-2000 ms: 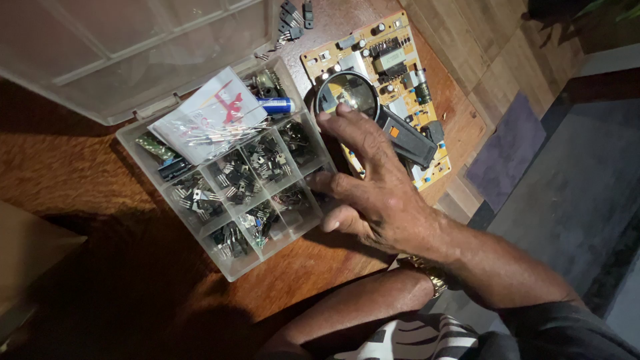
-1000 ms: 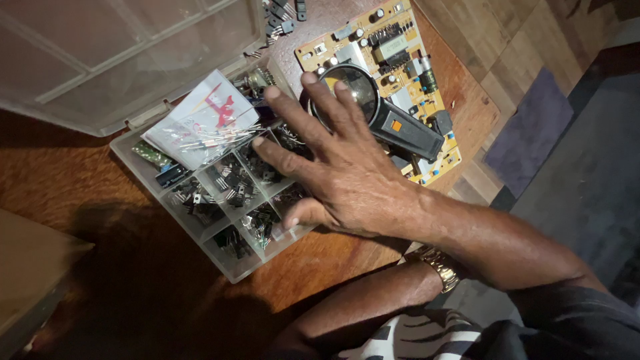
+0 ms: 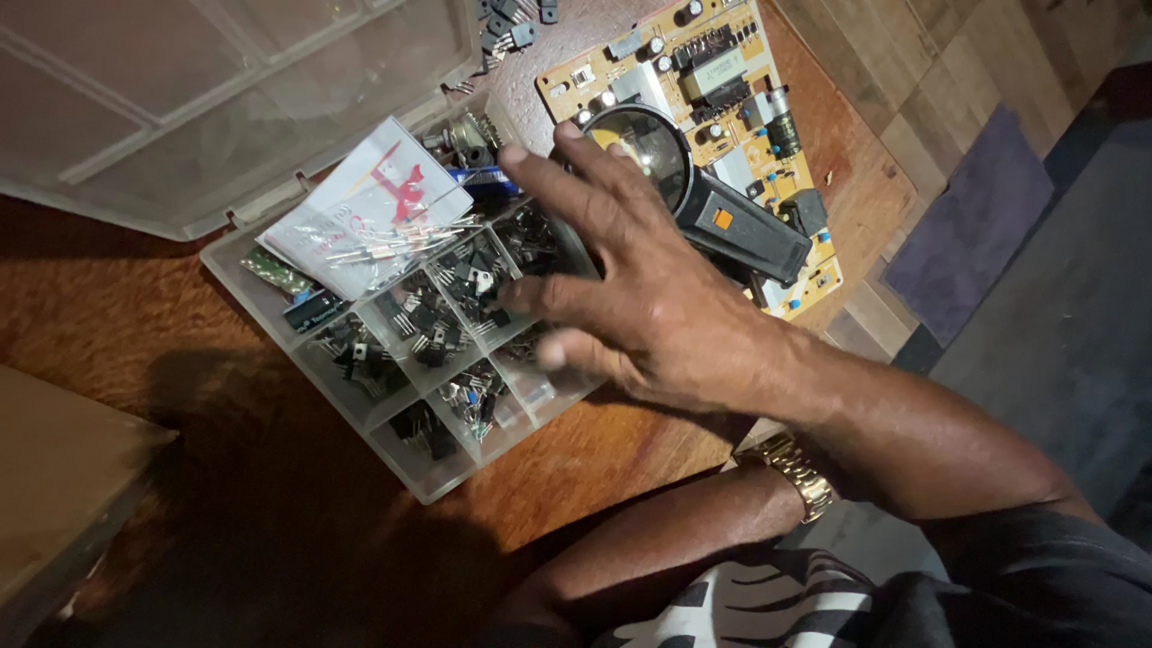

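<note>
My right hand (image 3: 661, 301) is spread palm down over the right side of a clear plastic compartment box (image 3: 409, 481), with nothing seen in its fingers. The box holds transistors (image 3: 427, 315) and other small electronic parts. Across its upper compartments lies a plastic-wrapped white paper (image 3: 337, 216) with a red mark, with thin leaded components (image 3: 405, 241) on top. Beyond my fingers, a black magnifying glass (image 3: 742, 225) rests on a yellow circuit board (image 3: 774, 81). My left forearm (image 3: 666, 540) wears a gold watch (image 3: 796, 472); the left hand is hidden behind my right forearm.
The box's open lid (image 3: 243, 99) leans across the upper left. Loose black transistors (image 3: 513, 27) lie on the wooden table (image 3: 567, 459) near the circuit board. A brown box-like object (image 3: 63, 477) stands at the left edge. Tiled floor (image 3: 936, 63) shows beyond the table.
My right hand has moved from the right edge of the compartment box to over its compartments, with its fingers spread. The magnifying glass still lies on the circuit board.
</note>
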